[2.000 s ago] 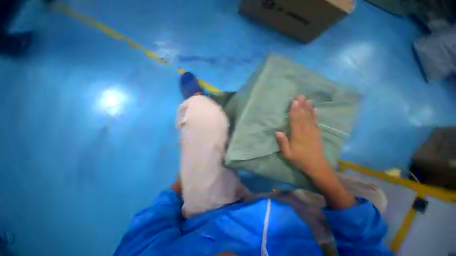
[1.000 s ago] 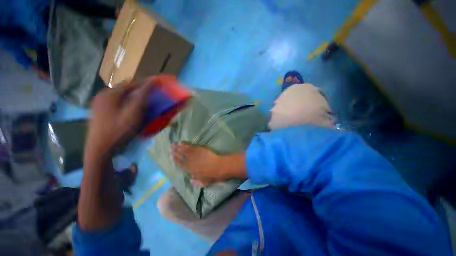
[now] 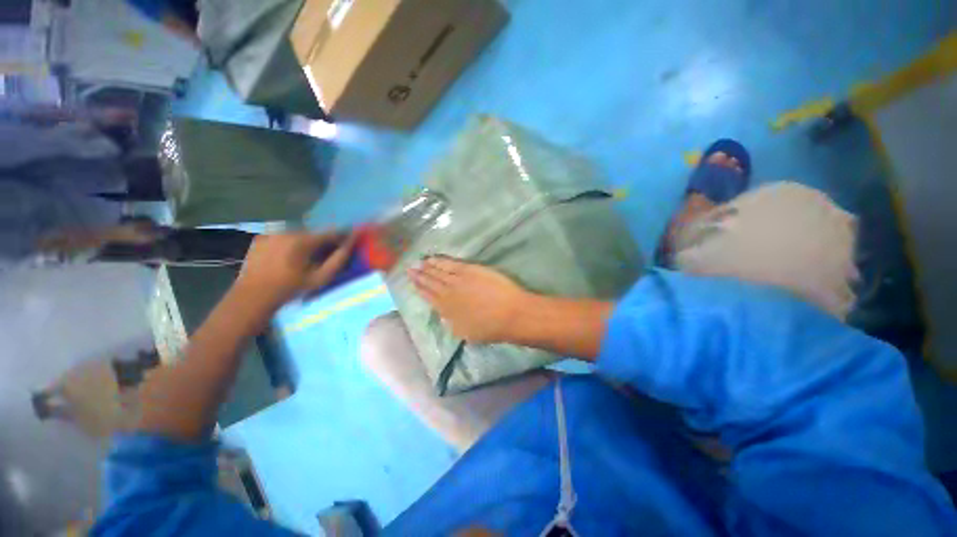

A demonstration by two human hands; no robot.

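Observation:
A green wrapped parcel (image 3: 567, 246) lies between my knees in the head view, one corner towards me. Shiny strips of clear tape (image 3: 514, 157) show on its top and upper left side. My left hand (image 3: 281, 264) is closed on a blurred red and blue tape dispenser (image 3: 369, 252), at the parcel's left edge. Whether the dispenser touches the parcel cannot be told. My right hand (image 3: 474, 300) lies flat on the parcel's near left part, fingers towards the dispenser. A dark fold line runs across the top to the right.
A brown carton (image 3: 404, 58) stands beyond the parcel, beside a green sack (image 3: 252, 47). Two green wrapped parcels (image 3: 252, 173) stand at the left. Another person's grey sleeve (image 3: 63, 173) and blurred hands are at the far left. A yellow-edged panel (image 3: 929, 157) is at the right.
The view has swung left since the first frame. The dispenser, first seen one second ago raised in my left hand, is now lower at the parcel's left edge. Shiny tape now shows on the parcel.

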